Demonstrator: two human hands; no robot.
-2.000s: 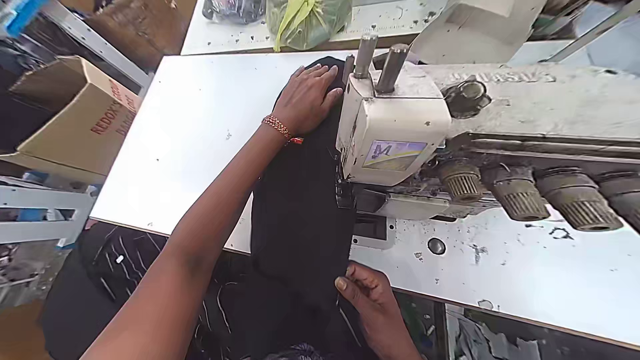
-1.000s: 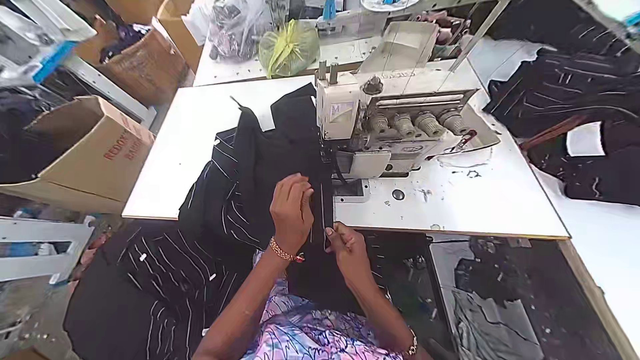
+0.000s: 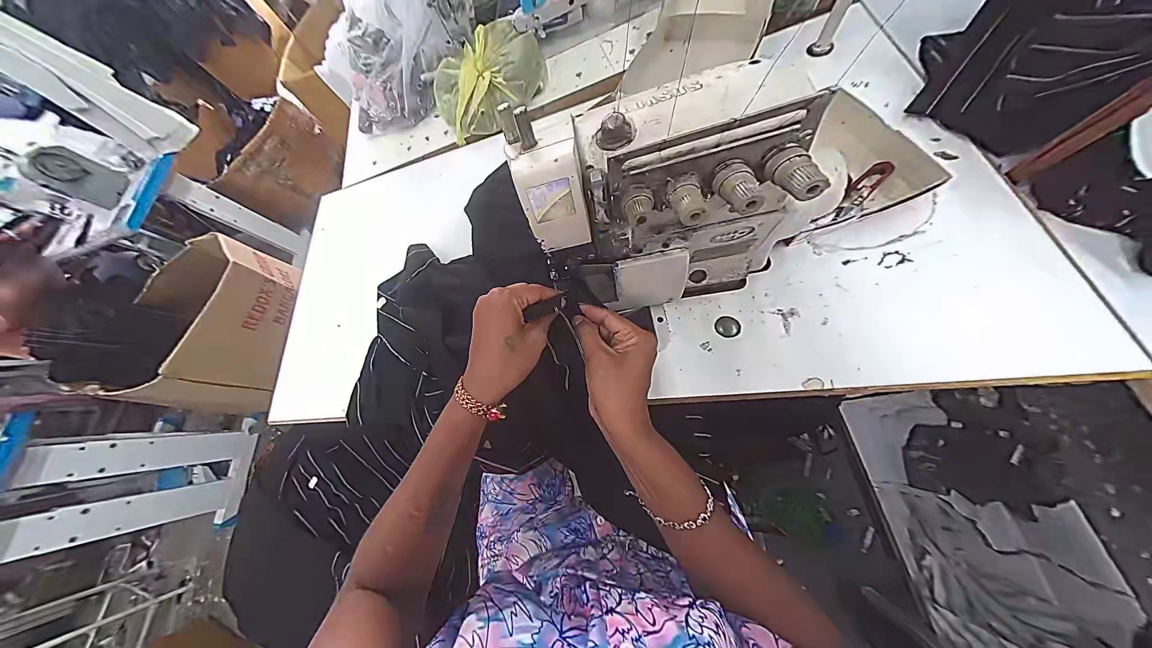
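Black fabric with white thread lines (image 3: 423, 315) lies bunched on the white sewing table and hangs over its front edge onto my lap. My left hand (image 3: 506, 337) pinches a folded edge of it, just in front of the needle area of an overlock sewing machine (image 3: 693, 180). Close beside it, my right hand (image 3: 619, 355) grips the same fabric between thumb and forefinger. Loose thread dangles between the two hands. The presser foot is partly hidden by dark cloth.
A cardboard box (image 3: 211, 315) holding dark cloth stands left of the white table (image 3: 900, 324). Behind the machine sit a tied yellow-green plastic bag (image 3: 490, 76) and a clear bag (image 3: 387, 76). More black striped fabric (image 3: 1017, 72) lies at the upper right.
My left hand, earlier flat on the fabric beside the machine head, has come back toward me and now meets my right hand at the cloth's edge. The fabric is now bunched.
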